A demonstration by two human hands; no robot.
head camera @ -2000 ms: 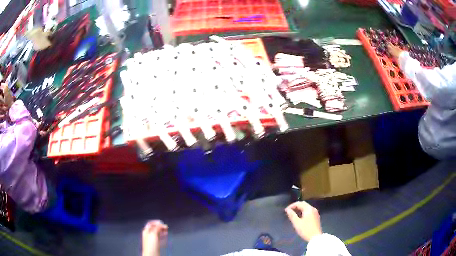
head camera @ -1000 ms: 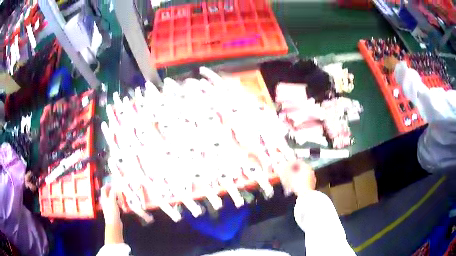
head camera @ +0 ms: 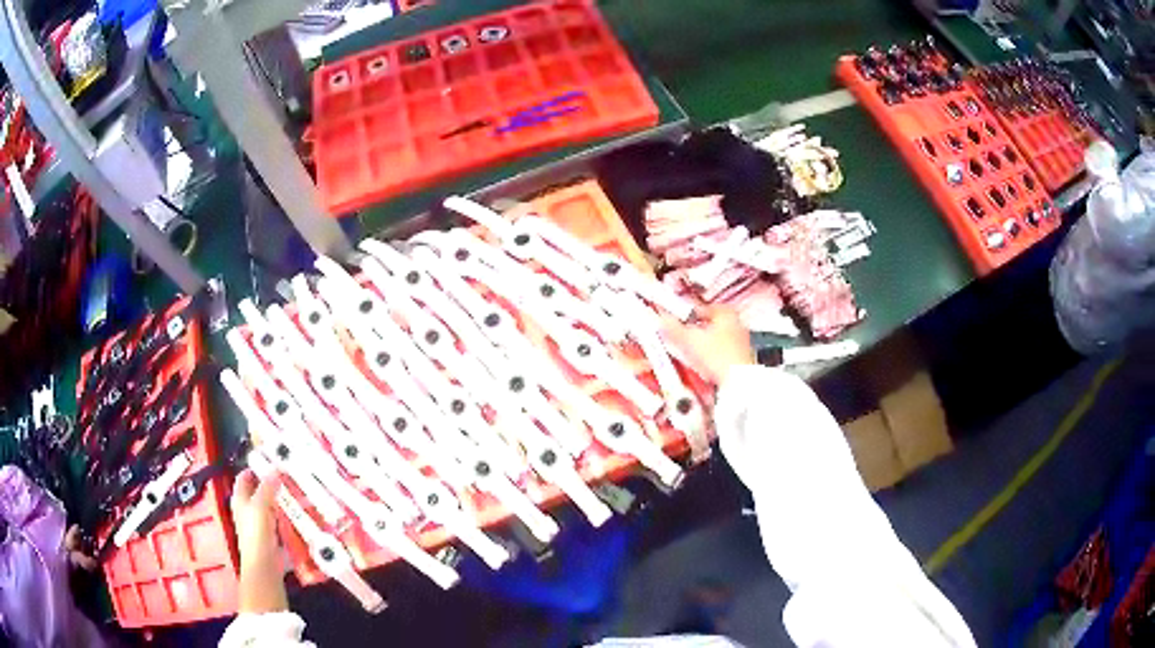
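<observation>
White-strap watches [head camera: 459,408] lie in slanted rows across a red-orange compartment tray [head camera: 580,213] at the bench's front edge. Their dark round centres face up and the straps overhang the tray's near side. My left hand [head camera: 258,513] is at the tray's left side, fingers at its edge. My right hand [head camera: 712,344] is at the tray's right side, its fingers partly hidden by straps. Both hands hold the tray at its two sides.
Left stands a tray of black-strap watches [head camera: 196,538] with one white watch. Behind is a red tray [head camera: 380,139] with several cases and a blue stick. Right are loose pink straps [head camera: 811,272], a black heap [head camera: 709,177] and a case tray [head camera: 944,152]. People's sleeves show at both sides.
Both hands have come up from below the bench edge to the sides of the white-watch tray. The view has moved closer and tilted. The person at right has shifted away from the case tray.
</observation>
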